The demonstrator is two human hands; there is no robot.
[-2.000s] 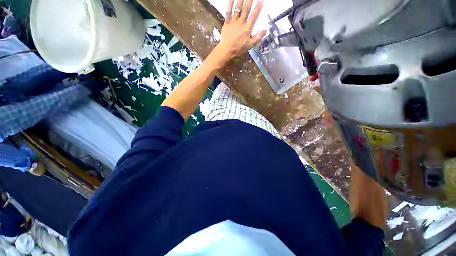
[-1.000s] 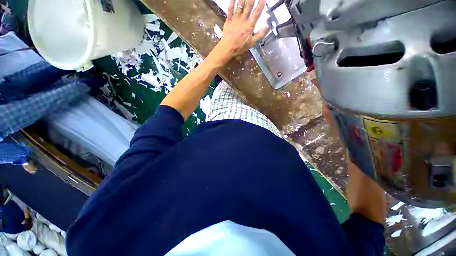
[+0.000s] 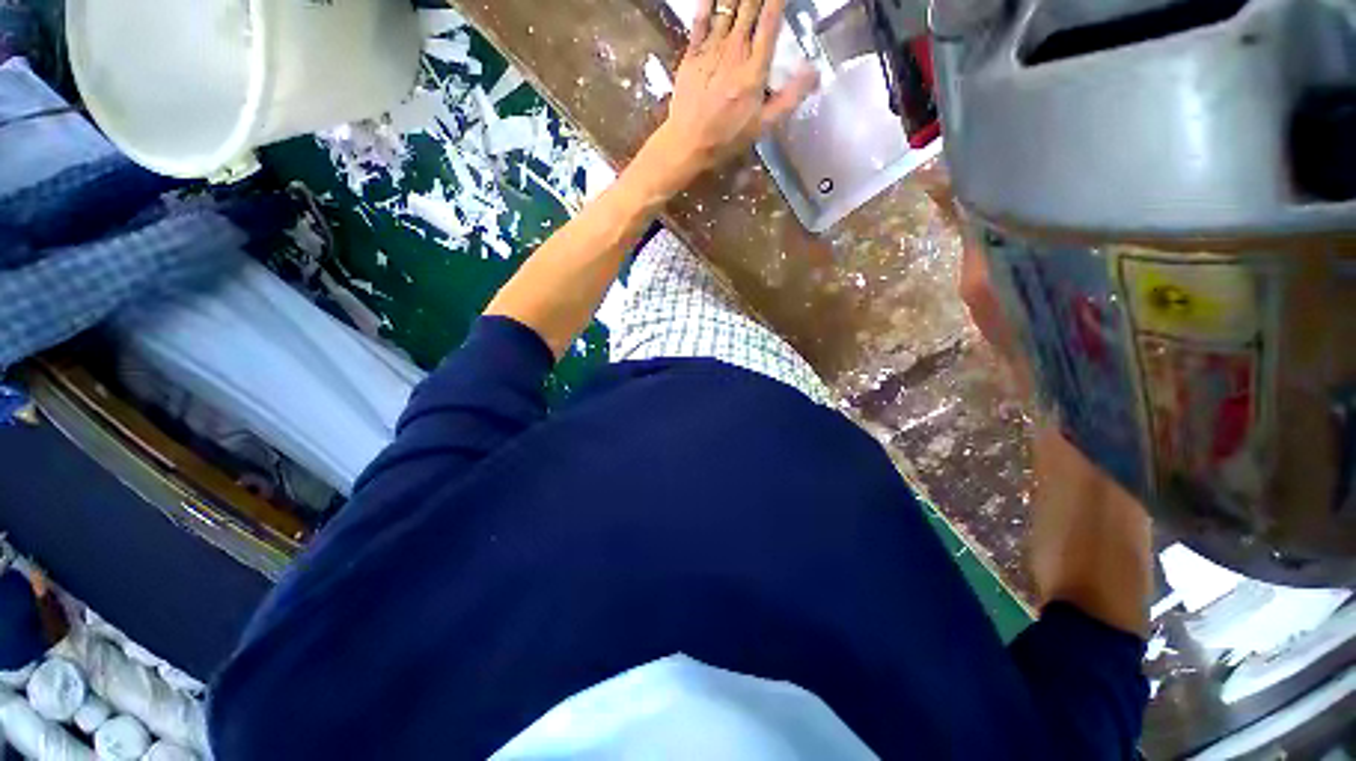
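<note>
The large grey-silver cutting machine motor [image 3: 1145, 149], with a yellow and red label, fills the upper right. Its flat shiny base plate [image 3: 851, 146] lies on the brown table [image 3: 877, 320]. My left hand [image 3: 729, 82] is flat with fingers spread on the white lay [image 3: 821, 15] at the top edge, beside the base plate; the fingertips are near the picture's edge. My right hand [image 3: 985, 298] is mostly hidden behind the motor, with only a blurred part and the forearm showing; its grip cannot be seen.
A white tub [image 3: 179, 89] stands on the green floor at the upper left, with white scraps around it. Folded light blue and checked cloth [image 3: 119, 275] lies at the left. White rolls [image 3: 89, 699] are at the lower left. White pieces [image 3: 1264, 617] lie at the lower right.
The motor looks larger and sits further up and right in view. The base plate and my left hand have shifted slightly up. My left hand stays flat on the white material.
</note>
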